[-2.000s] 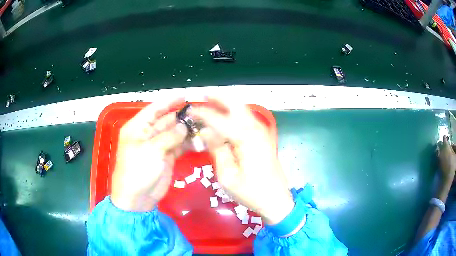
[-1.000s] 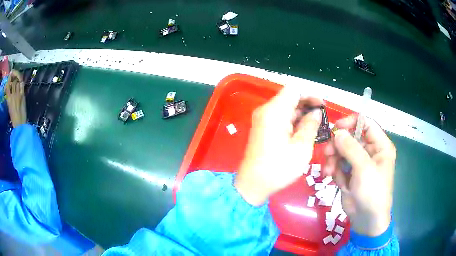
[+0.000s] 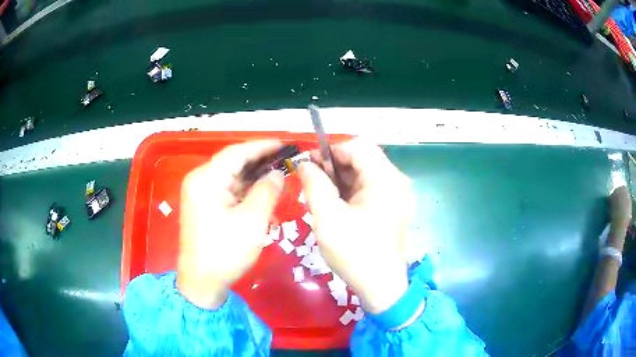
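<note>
My left hand (image 3: pixel 226 216) holds a black device unit (image 3: pixel 273 162) over the upper part of the red tray (image 3: pixel 141 209). A small yellow part shows at the unit's right end, beside my right fingertips. My right hand (image 3: pixel 362 216) is closed around grey tweezers (image 3: pixel 319 129), whose wide end sticks up past the tray's far rim. The tweezers' tips are hidden by the hand. My right thumb and forefinger are at the unit's yellow end. White pads (image 3: pixel 314 258) lie scattered in the tray, with one lone pad at its left.
Two units (image 3: pixel 98 202) lie on the green bench left of the tray. Beyond the white strip (image 3: pixel 432 125), several units (image 3: pixel 357 64) with white or yellow tabs lie on the dark green belt (image 3: pixel 230 42). Another person's hand (image 3: pixel 619 209) and blue sleeve are at the far right.
The view swung from the left side back to centre. My hands remain on the unit; the tweezers now point up between them. Compared with the earliest frame, belt units sit further right.
</note>
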